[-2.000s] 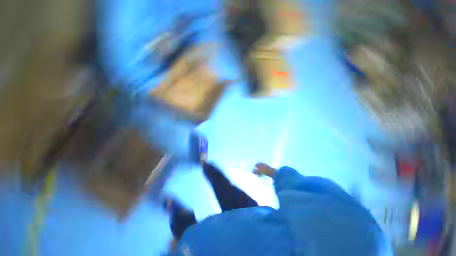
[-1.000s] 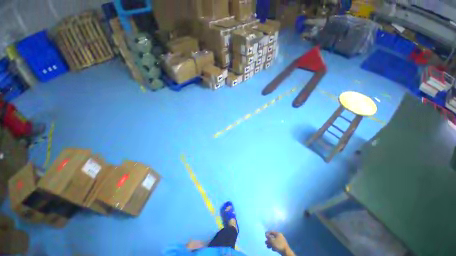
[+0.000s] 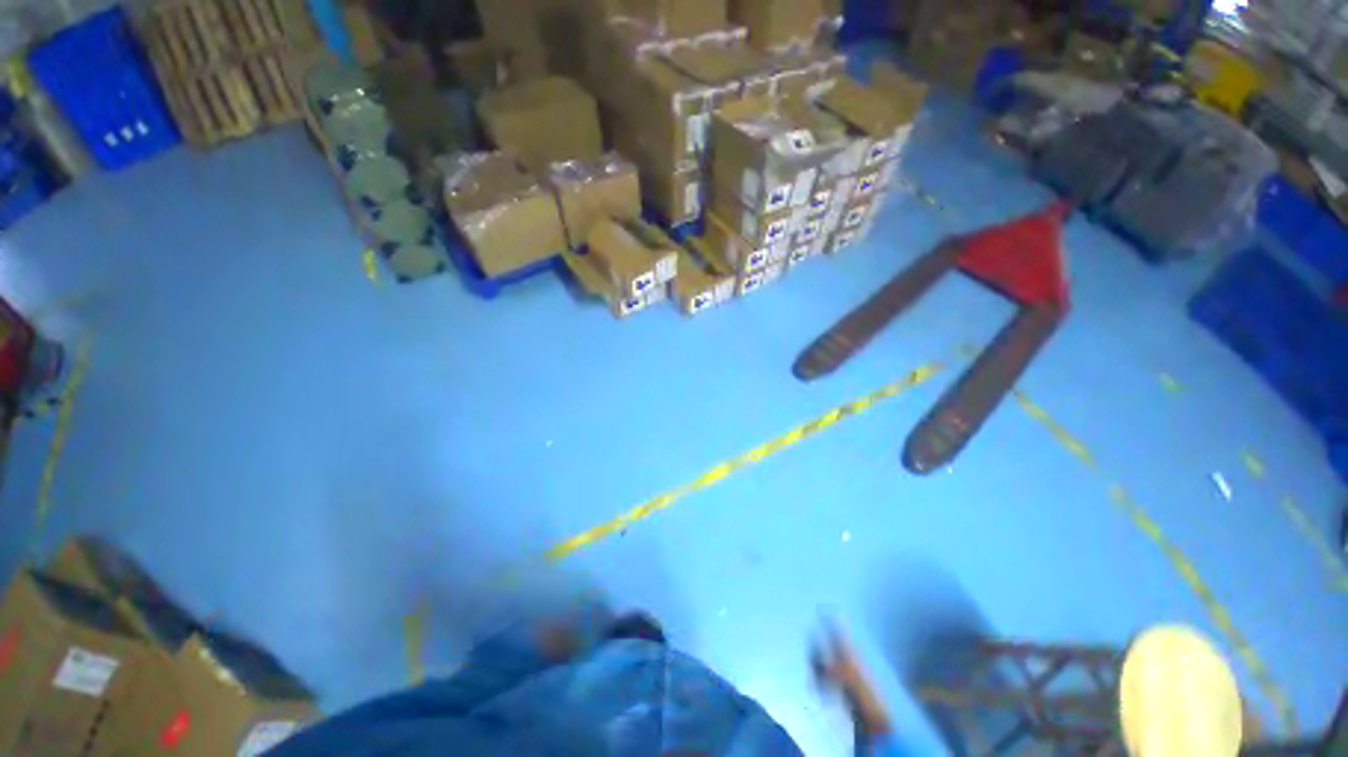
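My right hand hangs over the blue floor at the bottom, right of my blue sleeve and body. It is blurred, and no held thing shows. My left hand is a small blurred patch at the front of my blue clothing, partly hidden. Two brown shipping cartons with white labels and red-orange patches lie at the bottom left, cut off by the edge. A round yellow-topped stool stands at the bottom right.
A red pallet jack stands ahead right, forks towards me. Stacked labelled cartons and wrapped cartons on a blue pallet stand ahead. A wooden pallet leans at back left. Yellow floor lines cross ahead.
The view has moved forward: the stool and the cartons at left are now lower, near the edges. The pallet jack looks nearer. The green table has left the view.
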